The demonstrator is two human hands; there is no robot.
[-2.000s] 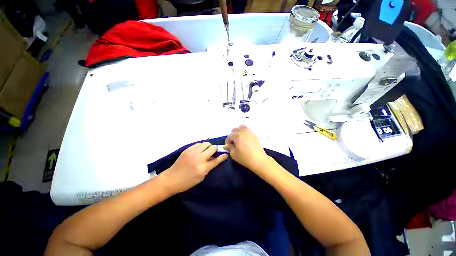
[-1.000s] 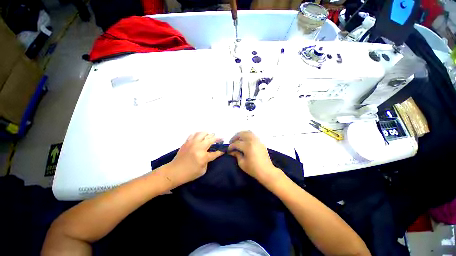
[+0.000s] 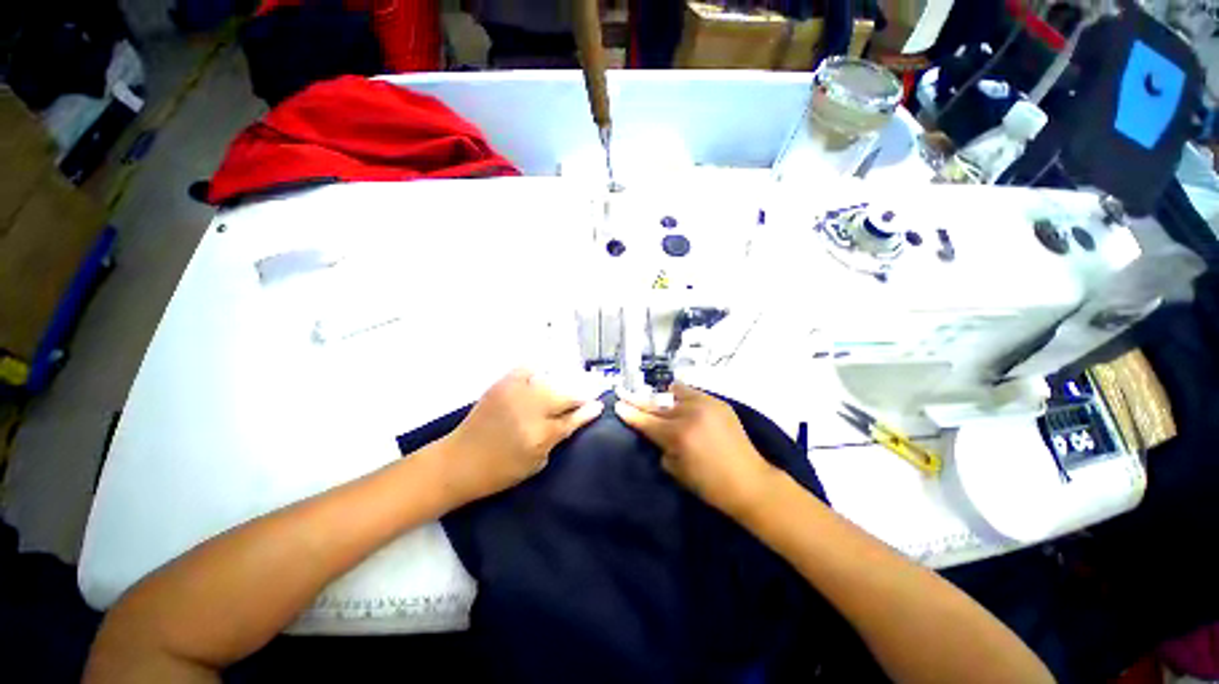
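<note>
A dark garment (image 3: 602, 535) lies over the front edge of the white table and hangs toward the lap. Its waistband edge reaches the presser foot and needle area (image 3: 626, 374) of the white sewing machine (image 3: 963, 287). My left hand (image 3: 515, 430) grips the waistband just left of the needle. My right hand (image 3: 695, 438) grips it just right of the needle. The thumbs nearly meet below the presser foot. The cloth right under the foot is partly hidden by the fingers, and no label can be made out.
Yellow thread snips (image 3: 902, 444) lie right of the needle. A red cloth (image 3: 361, 140) is at the far left corner. A glass jar (image 3: 842, 114) stands behind the machine. A digital display (image 3: 1073, 434) is at the right end. Cartons (image 3: 729, 36) stand at the back.
Both hands have moved the garment's waistband forward from the table's front part up to the needle. The pale piece seen between the fingers earlier no longer shows. The camera view has tilted up.
</note>
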